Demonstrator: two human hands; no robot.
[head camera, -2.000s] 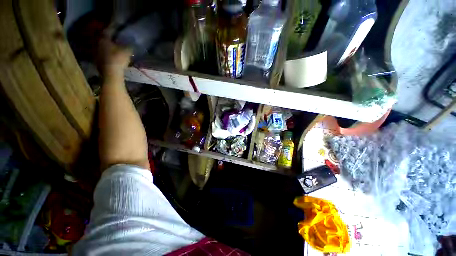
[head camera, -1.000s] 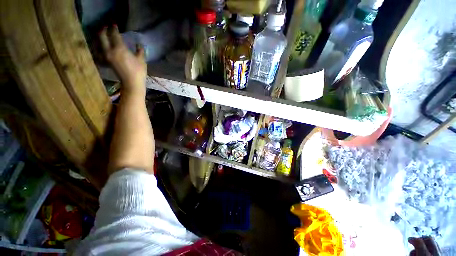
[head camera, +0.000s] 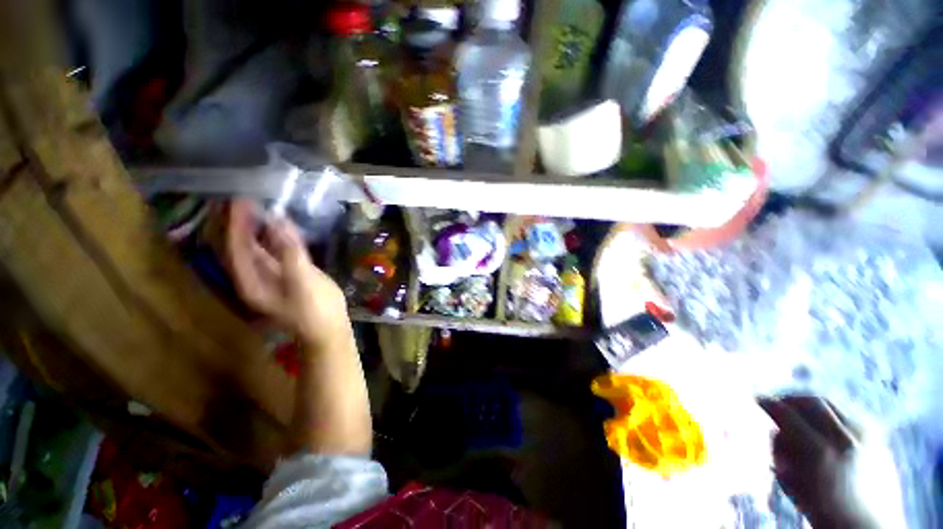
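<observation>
My left hand (head camera: 271, 258) is at the shelf unit, just below the front edge of its upper board, with the fingers pointing up. It holds a clear, shiny plastic item (head camera: 308, 196) at the fingertips; blur hides its exact shape. My right hand (head camera: 822, 449) is low on the right, dark and blurred, over the table beside the grey ornament heap (head camera: 817, 300); its grip cannot be made out. An orange-yellow crumpled cloth or bag (head camera: 653, 426) lies at the table's near edge, left of my right hand.
Bottles (head camera: 494, 93) stand on the upper shelf (head camera: 517, 194). Small packets and a yellow bottle (head camera: 571, 294) fill the lower compartments. A dark phone (head camera: 631, 339) lies at the table corner. A thick wooden piece (head camera: 114, 279) runs down the left side.
My left hand has come down and back from the upper shelf, now with the clear item. My right hand has come further into view at the lower right. The view has shifted.
</observation>
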